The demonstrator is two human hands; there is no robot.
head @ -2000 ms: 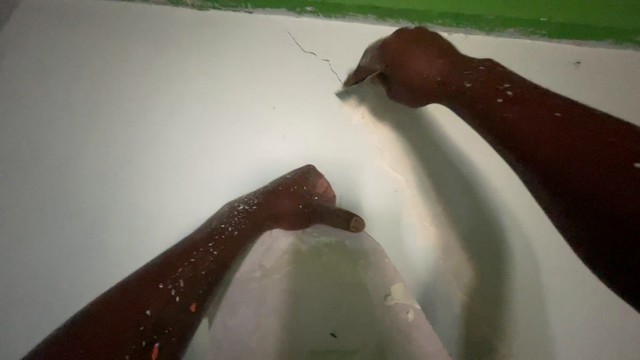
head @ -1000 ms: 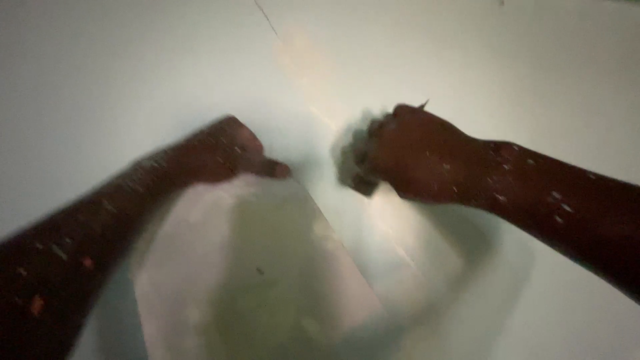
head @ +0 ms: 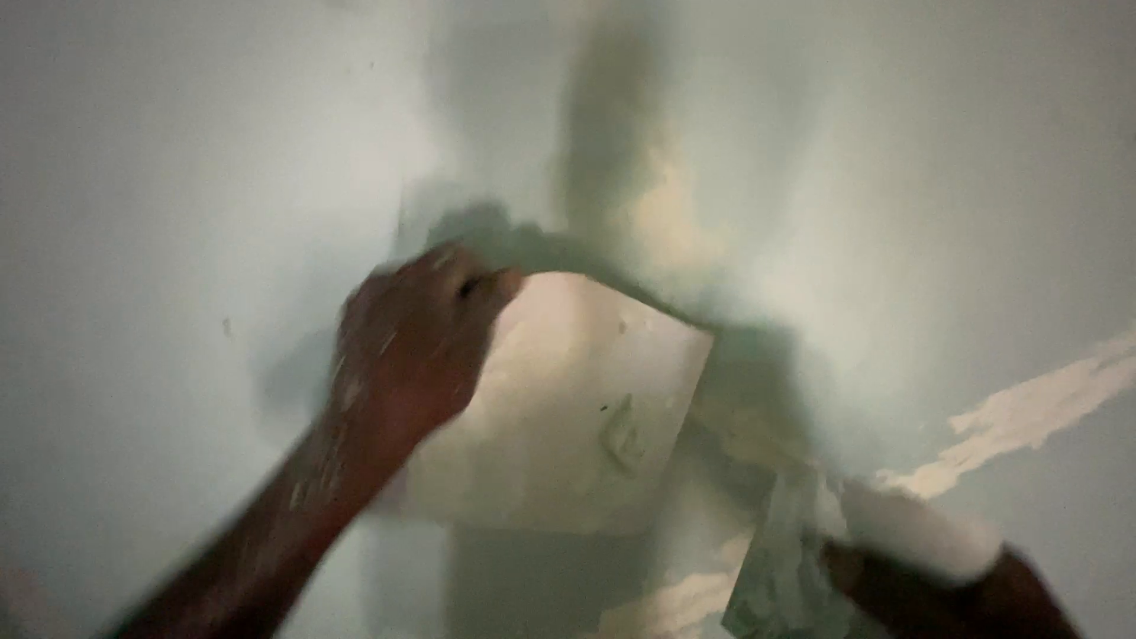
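Observation:
My left hand (head: pixel 417 337) grips the upper left edge of a thin pale sheet (head: pixel 541 408), which bears a dab of wet filler (head: pixel 626 435) near its right side. At the lower right, my right hand (head: pixel 958 586) is blurred and closed around the light handle of a putty knife (head: pixel 781 550). The knife's wide blade is smeared with filler and lies to the right of the sheet, apart from it. How far the blade is from the wall cannot be told.
Behind both hands spreads a pale painted wall (head: pixel 222 177). A rough, lighter strip of filler (head: pixel 1029 417) runs slantwise across its right side, and another light patch (head: pixel 674 204) shows above the sheet. Shadows of the arms and sheet fall on the wall.
The view has shifted; the green band and crack are out of sight. My right hand, earlier above or level with my left, is now lower, with the knife blade in plain sight.

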